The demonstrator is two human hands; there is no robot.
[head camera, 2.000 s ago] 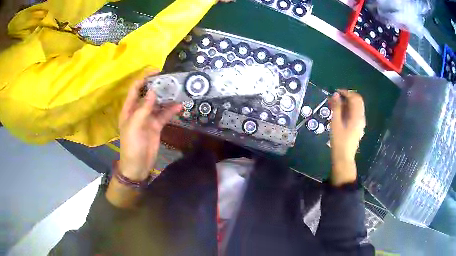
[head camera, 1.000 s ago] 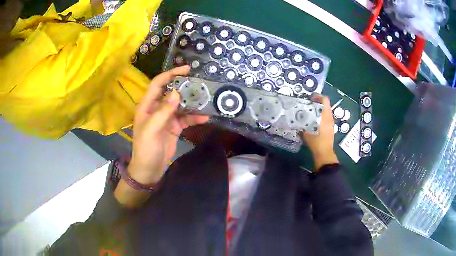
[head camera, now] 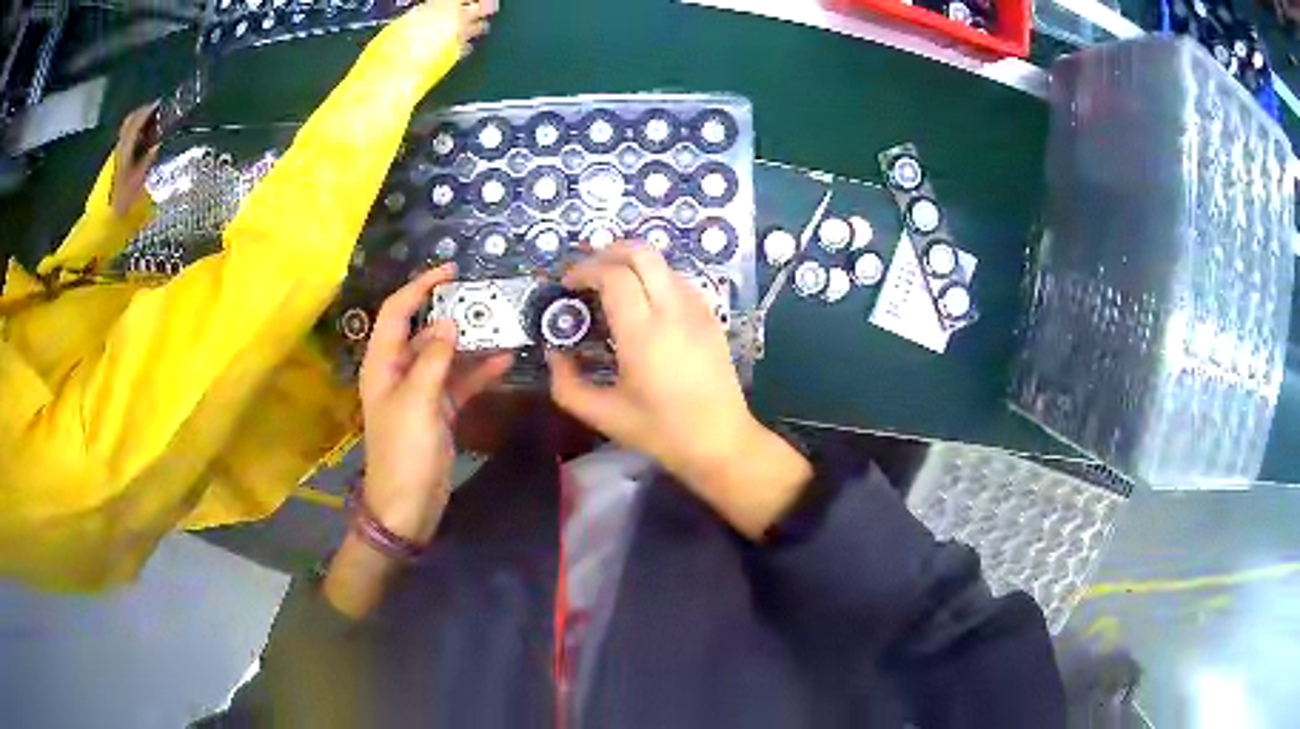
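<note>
My left hand [head camera: 414, 385] grips the left end of the grey fixture plate [head camera: 481, 316] between thumb and fingers. My right hand [head camera: 663, 363] has thumb and fingers around a round part [head camera: 566, 321] with a black ring and pale centre, at the plate. The plate's right portion is hidden behind my right hand. Behind and under the plate lies the blister tray [head camera: 600, 187], with rows of round black parts with pale centres. Its front part is hidden by my hands and the plate.
Loose round parts [head camera: 834, 276] lie right of the tray. A filled fixture [head camera: 925, 215] rests partly on a white paper slip [head camera: 912, 296]. Stacked clear trays [head camera: 1149, 271] stand at right, a red bin [head camera: 1007, 32] at the top. A neighbour's yellow sleeve [head camera: 307, 214] reaches across at left.
My right hand has moved from the plate's right end to the round part. The plate has shifted left. The view has shifted, and the neighbour's arm now reaches up past the tray's left side.
</note>
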